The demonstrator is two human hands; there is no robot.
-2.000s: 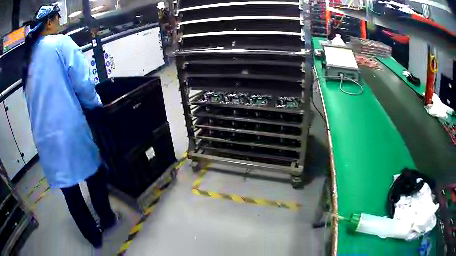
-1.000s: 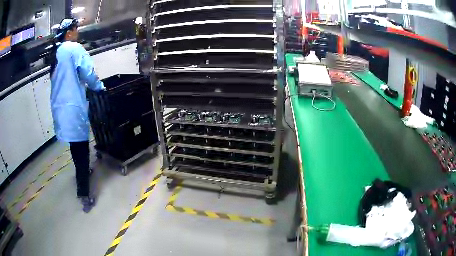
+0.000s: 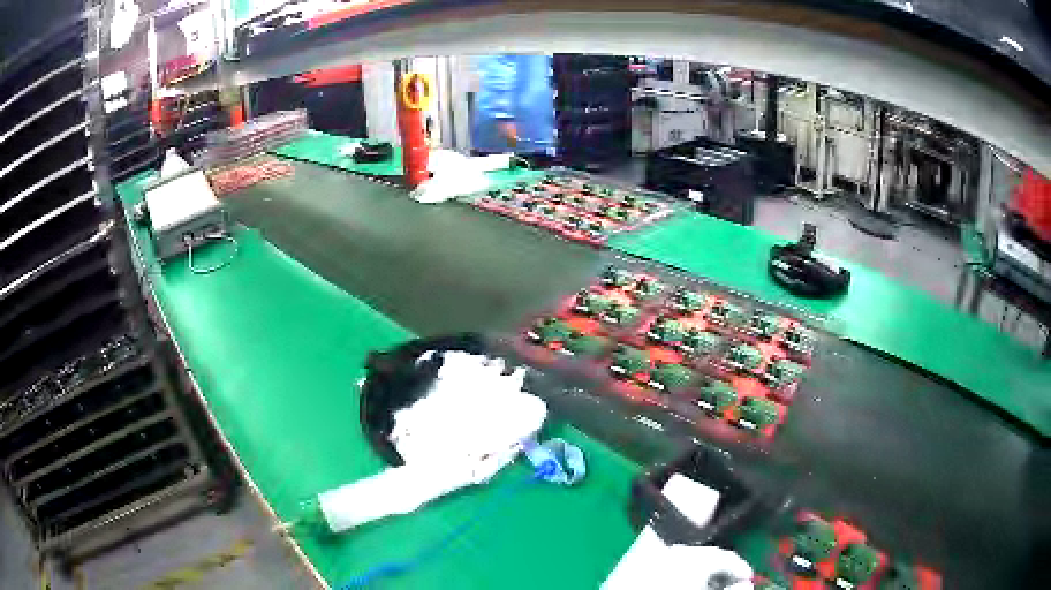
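Neither of my hands can be made out. A crumpled white cloth or glove bundle [image 3: 467, 409] lies on a black item on the green mat [image 3: 271, 346], with a white roll-like piece [image 3: 375, 498] at its lower left. A blue cord [image 3: 461, 530] with a light blue end [image 3: 561, 461] lies beside it. A small black open box [image 3: 697, 496] holds something white. A white shape [image 3: 674, 567], strip or glove, is cut off by the bottom edge. A red blister tray [image 3: 640, 375] with rows of green circuit boards [image 3: 672, 377] sits on the dark conveyor belt [image 3: 380, 254].
Another board tray [image 3: 565, 207] is farther back and one [image 3: 853, 559] is cut off lower right. A wire rack [image 3: 104, 461] stands left. A pale instrument box [image 3: 182, 207], red post [image 3: 413, 144], black device [image 3: 807, 271], black crate [image 3: 697, 179] and blue-clothed person [image 3: 515, 104] are beyond.
The view has swung right. The rack has shifted to the left edge, and the person with the black crates by the rack has left view. The belt trays and black open box now show.
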